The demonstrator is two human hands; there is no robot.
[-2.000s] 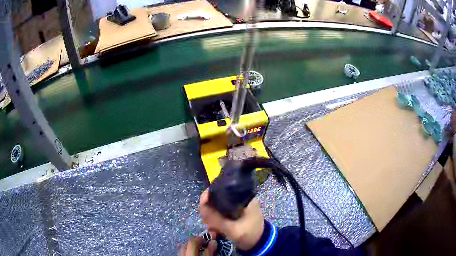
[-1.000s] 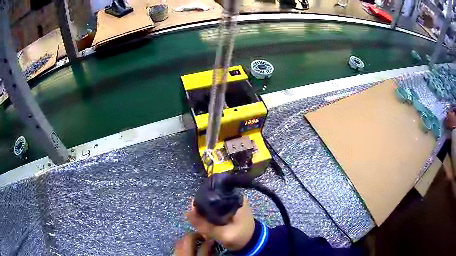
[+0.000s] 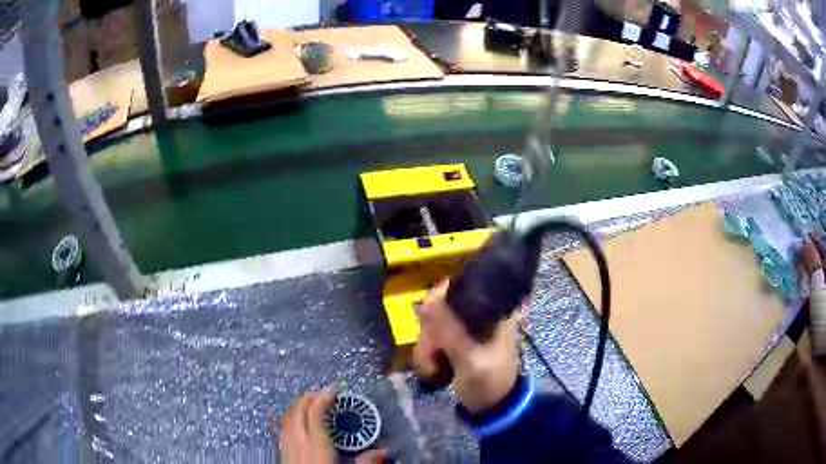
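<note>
My right hand (image 3: 475,358) is closed around the black electric screwdriver (image 3: 494,276), held over the front right of the yellow and black screw feeder (image 3: 439,249). The screwdriver's tip is hidden by my hand. My left hand (image 3: 308,430), cut off by the bottom edge, holds a pale round slotted housing (image 3: 353,422) on the bubble wrap (image 3: 226,362), left of and nearer than the feeder. The spokes of the housing face up. The feeder's pick-up plate is hidden behind the screwdriver and hand.
The green conveyor belt (image 3: 299,154) runs behind the feeder, with several round housings on it. A cardboard sheet (image 3: 679,308) lies at right, with teal plastic parts (image 3: 770,258) beyond it. A neighbour's hand (image 3: 812,263) shows at the right edge. A grey metal post (image 3: 81,190) stands at left.
My right hand has moved the screwdriver up and right, away from my left hand. The housing in my left hand is now uncovered. The view has shifted, so the feeder sits lower and further right.
</note>
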